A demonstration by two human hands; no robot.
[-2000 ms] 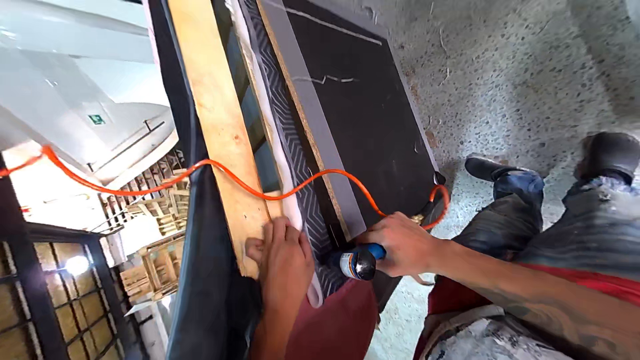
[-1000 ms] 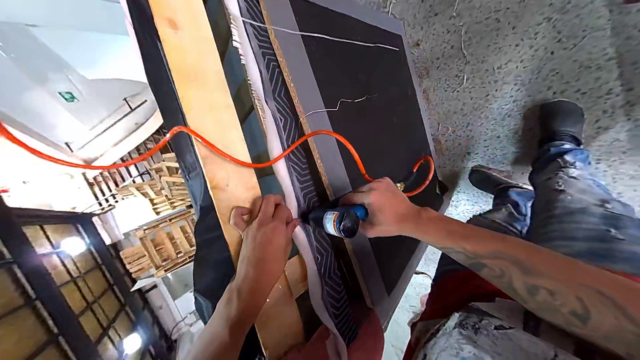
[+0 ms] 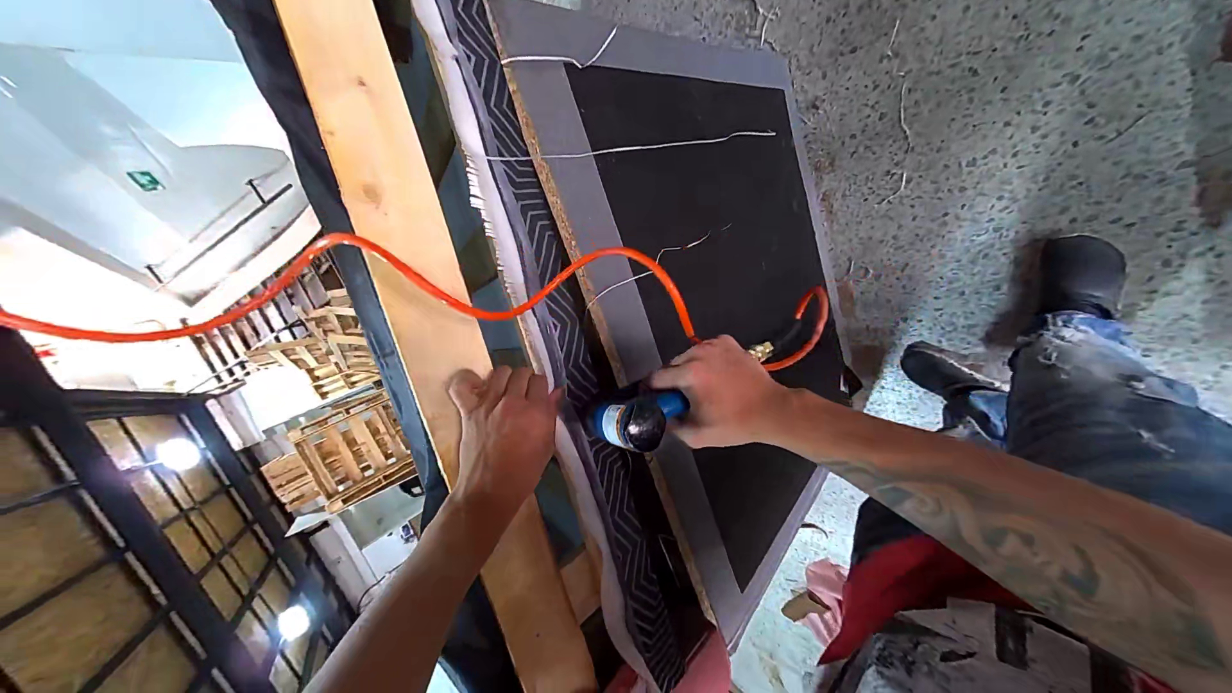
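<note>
My right hand [image 3: 727,395] grips a blue and black pneumatic staple gun [image 3: 633,421]; its nose is against the dark zigzag-patterned fabric strip [image 3: 539,226]. An orange air hose [image 3: 472,310] runs to the tool through a brass fitting [image 3: 760,351] beside the hand. My left hand [image 3: 510,423] lies over the pale edge of the padding, its fingertips close to the tool and its thumb on the wooden board [image 3: 385,183]. Whether the fingers pinch the fabric cannot be told. Right of the strip lies a panel with black cloth [image 3: 712,192] and a grey border.
White cords [image 3: 635,149] trail over the panel. Wooden pallets [image 3: 351,448] stand at the left beyond the frame, near a dark metal grid [image 3: 106,481] with lamps. My legs and shoes [image 3: 1083,274] are on the speckled floor at the right. Pink cloth [image 3: 707,664] hangs at the bottom.
Both hands and the staple gun have moved up along the fabric strip since the oldest frame. The left hand has shifted from the board toward the padding's edge. The view has shifted too.
</note>
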